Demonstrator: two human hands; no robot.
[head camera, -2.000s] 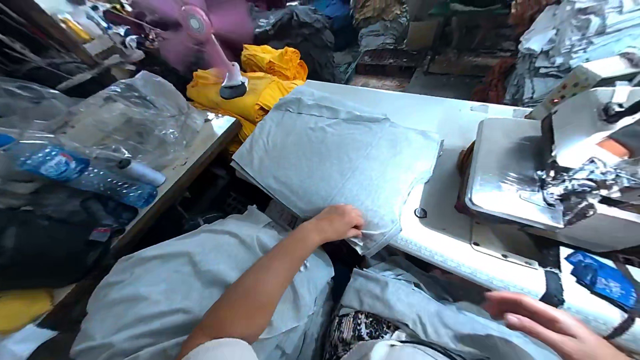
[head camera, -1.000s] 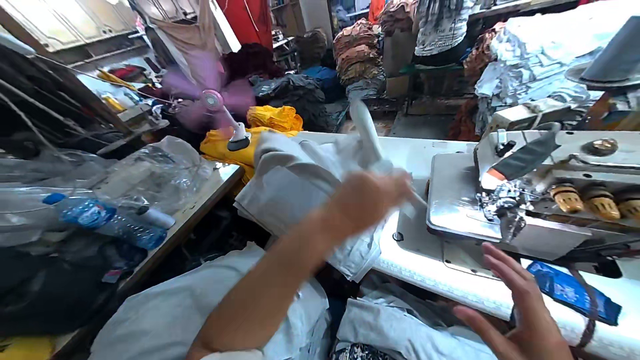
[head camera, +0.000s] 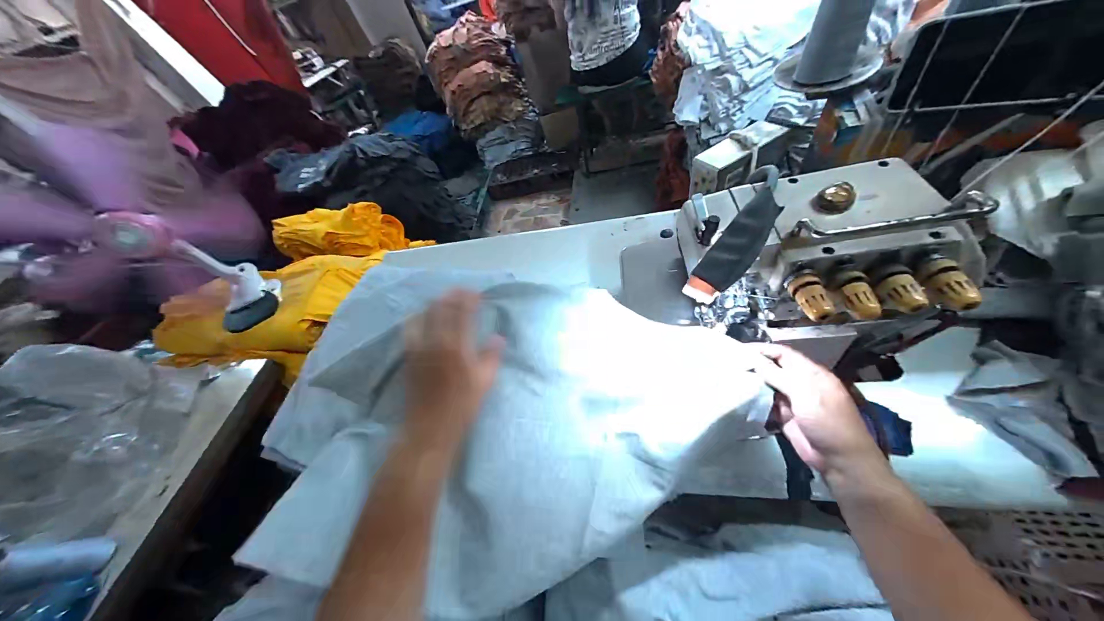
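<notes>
A light grey fabric piece (head camera: 569, 414) lies spread over the white sewing table (head camera: 535, 250), its right corner close to the needle area of an overlock sewing machine (head camera: 862, 233). My left hand (head camera: 453, 354), blurred, rests flat on or just over the fabric's left part, fingers apart. Near the presser foot, my right hand (head camera: 802, 405) pinches the fabric's right corner between thumb and fingers. More grey fabric (head camera: 405, 276) lies beneath at the left. Other grey cloth (head camera: 733, 578) sits below the table's front edge.
A pink fan (head camera: 129, 233), its blades blurred, stands at the left beside yellow cloth (head camera: 302, 302). Clear plastic bags (head camera: 78, 423) cover a side table at the lower left. Behind the sewing table are fabric heaps (head camera: 483, 78) and a person's printed shirt (head camera: 604, 34). A thread cone (head camera: 837, 43) stands at the back right.
A grey piece, lifted by my left hand a second ago, now lies spread towards the machine. My right hand, empty before, has taken hold of its corner. The view has swung right.
</notes>
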